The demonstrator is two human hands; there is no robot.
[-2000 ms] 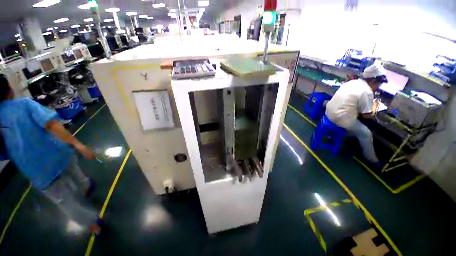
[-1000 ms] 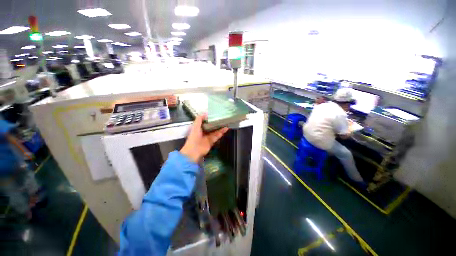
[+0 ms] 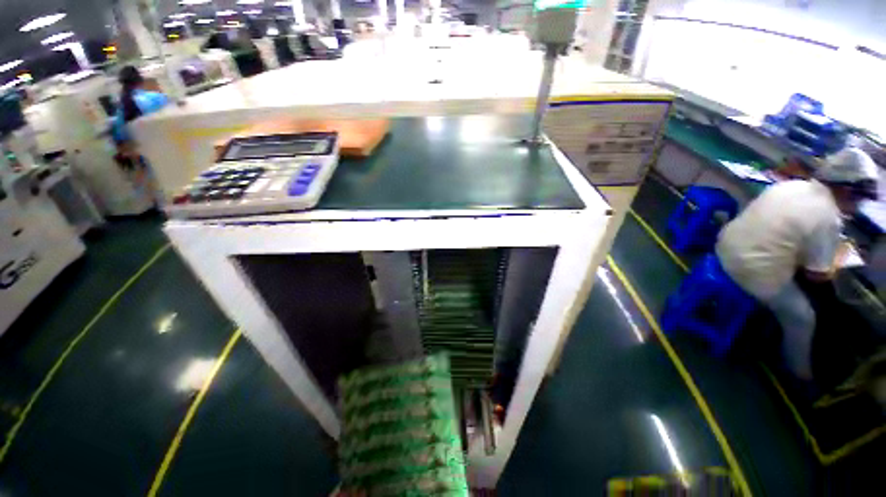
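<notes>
A stack of green circuit boards with pale rows (image 3: 398,427) is off the loader top, tilted in front of the loader opening at the bottom centre. My left hand (image 3: 340,493) shows only as a sliver of skin at the stack's lower left, cut off by the frame edge; its grip is mostly hidden. My right hand is not in view. The white-framed loader (image 3: 408,233) stands ahead, with ribbed green boards (image 3: 459,301) in its opening. A silver-grey calculator (image 3: 262,184) lies on its green top.
An orange-brown block (image 3: 364,136) lies behind the calculator. A signal tower pole (image 3: 546,97) stands at the loader's back right. A seated person in white (image 3: 782,233) and blue stools (image 3: 704,209) are at right. A person in blue (image 3: 146,102) is far left.
The board stack has been lifted off the loader top and brought down towards me. My left hand and blue sleeve have mostly left the picture. The view has moved closer to the loader.
</notes>
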